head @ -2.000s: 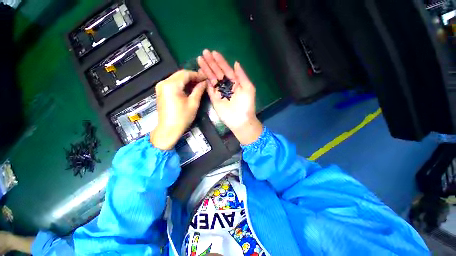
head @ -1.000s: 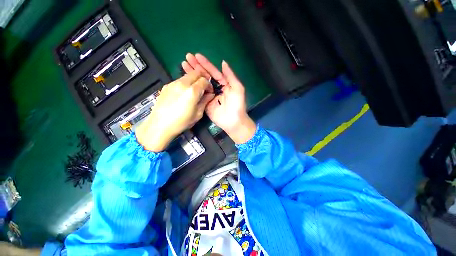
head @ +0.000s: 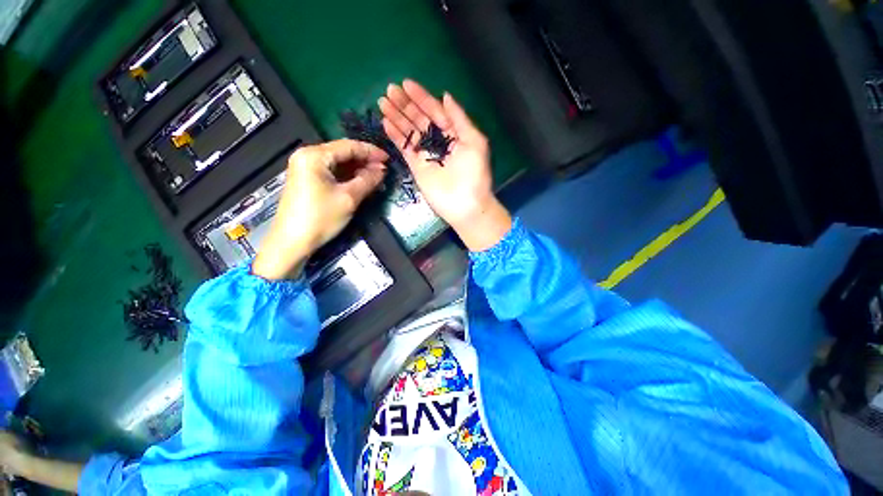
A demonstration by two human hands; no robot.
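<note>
My right hand is palm up with spread fingers and carries a small clump of small black parts. My left hand is beside it, thumb and forefinger pinched together; whether a part is between the tips cannot be told. The foam tray lies under my left hand, with phone frames in its slots: one at the far end, another next to it, a third partly hidden by my left hand, and the nearest partly covered by my left arm.
Loose black parts lie on the green surface in a left pile and a pile behind my hands. Dark foam trays stand at right. Another person's forearm enters at lower left, near a pale heap.
My left fingers were in my right palm a second ago and have drawn away left. The right palm has opened to view and sits slightly higher. The pile behind the hands shows more.
</note>
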